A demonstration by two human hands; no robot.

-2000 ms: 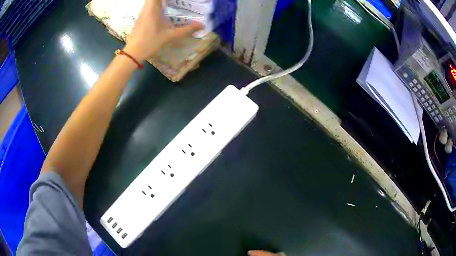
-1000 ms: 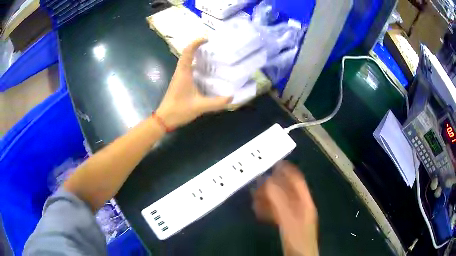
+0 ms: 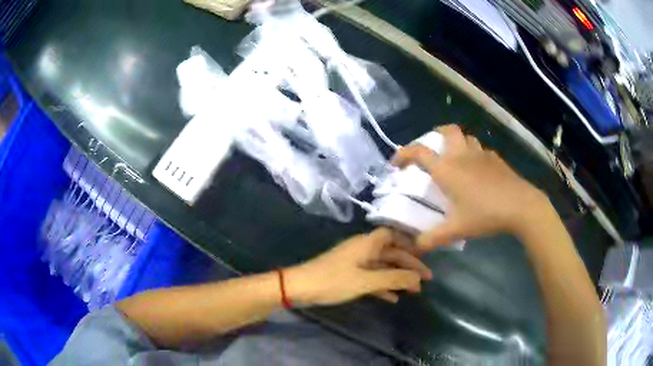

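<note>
A stack of white outlet power strip units (image 3: 412,196) stands on the dark bench, right of centre. My right hand (image 3: 487,189) grips the stack from above and the right. My left hand (image 3: 358,271) is at the stack's near side, fingers apart and partly curled, with nothing seen in it; whether it touches the stack is unclear. White power cords in clear bags (image 3: 301,107) run from the units to the upper left. They lie over the white bench power strip (image 3: 190,168), whose USB end shows while its outlets are mostly hidden.
A blue bin (image 3: 28,193) with a row of white units (image 3: 107,193) and bagged cords is below the bench edge at left. Thin wire pieces (image 3: 114,164) lie by that edge. A pale block (image 3: 218,6) is at the top. Cables and blurred instruments are at upper right.
The stack of units and its bagged cords came from the upper pad onto the bench, over the power strip. My right hand took hold of the stack; my left hand moved down and let go.
</note>
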